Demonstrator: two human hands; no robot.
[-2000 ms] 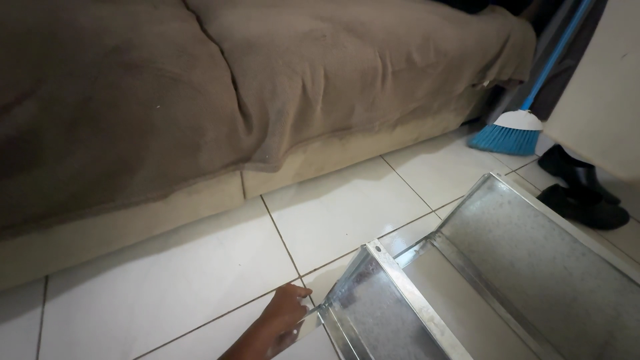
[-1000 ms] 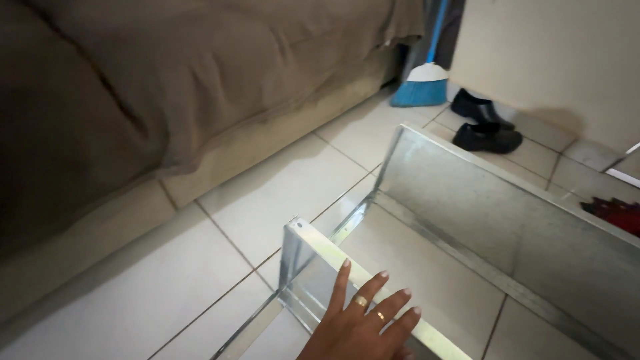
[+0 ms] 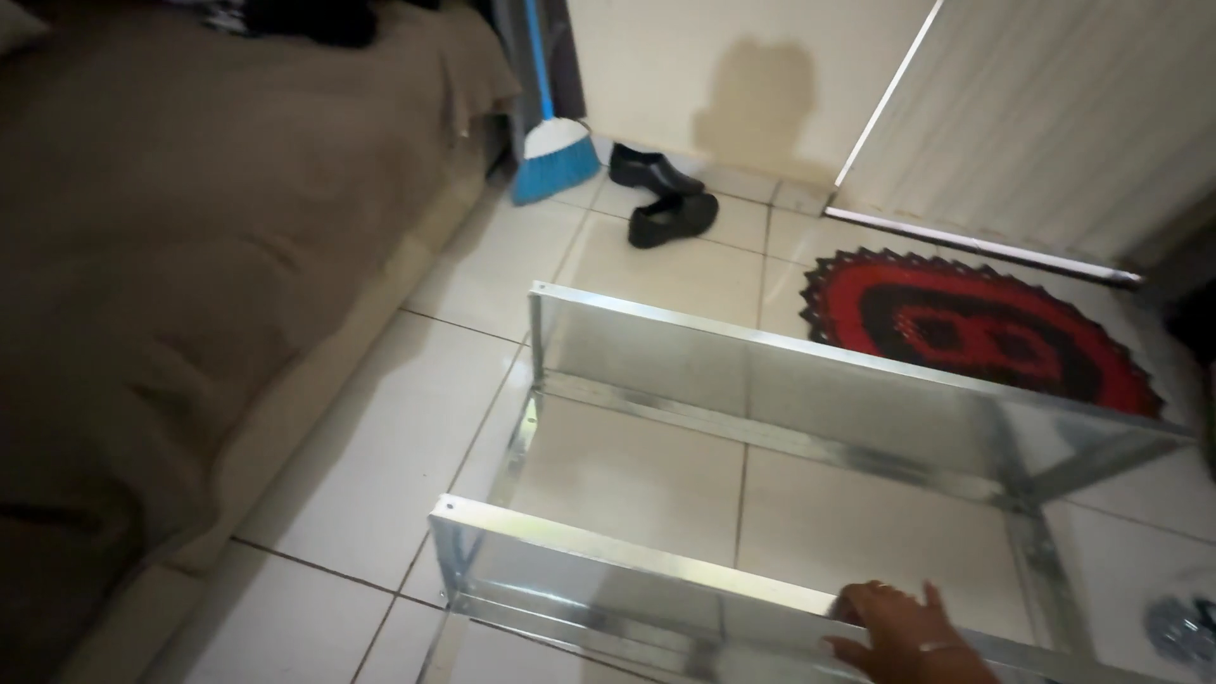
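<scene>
My right hand [image 3: 888, 627] is at the lower right, its fingers bent over the near top rail of a shiny metal frame [image 3: 646, 560], with the thumb on the near side. One finger sticks up from the rail. The frame lies on the tiled floor and has two upright sheet-metal panels; the far panel [image 3: 760, 389] stands beyond an open gap through which the tiles show. Small holes mark the rail ends at the left. My left hand is out of view.
A bed or sofa with a brown cover [image 3: 237, 237] runs along the left. Farther back are a blue and white broom [image 3: 556, 157], black shoes [image 3: 673, 218], a red and black rug [image 3: 978, 328] and a pale door [image 3: 1026, 142]. A clear object [image 3: 1183, 627] lies at the lower right.
My right hand has moved right along the near rail, from its left end; its spread fingers are now bent over it. The view has swung right, bringing in the whole rug.
</scene>
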